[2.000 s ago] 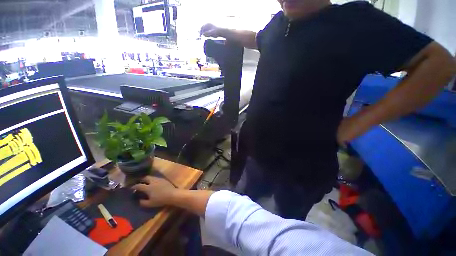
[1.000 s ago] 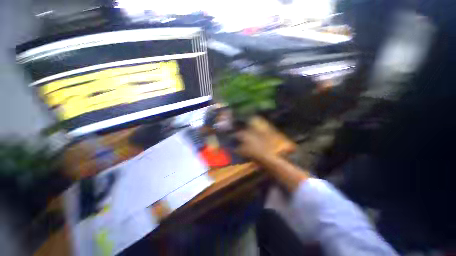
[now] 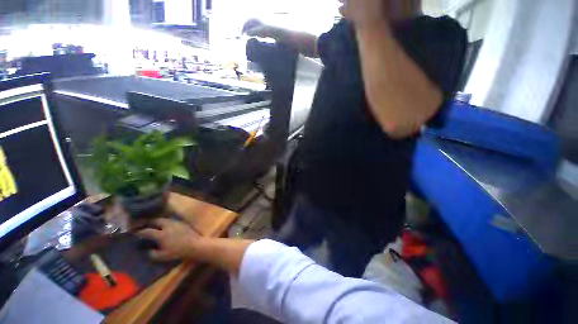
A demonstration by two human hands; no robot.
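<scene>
My right hand (image 3: 170, 239) lies palm down on the right part of the dark mouse pad (image 3: 127, 254), fingers bent. A mouse under it is hidden or too dark to make out. A slim pale yellow stick (image 3: 102, 269) lies on the orange-red patch (image 3: 111, 291) at the pad's left end. The monitor (image 3: 38, 149) is cut off by the left edge; a bit of yellow layout shows on its black screen. My left hand is not in view.
A potted plant (image 3: 141, 166) stands behind my hand. A calculator (image 3: 60, 276) and white paper (image 3: 44, 302) lie at lower left. A person in a black shirt (image 3: 361, 152) stands beyond the desk. A long grey-black machine table (image 3: 158, 88) and blue equipment (image 3: 469, 209) are farther off.
The view swung left to the monitor and papers, then back right. The standing person's arm, earlier at the hip, is now raised to the face. My right hand is still on the pad.
</scene>
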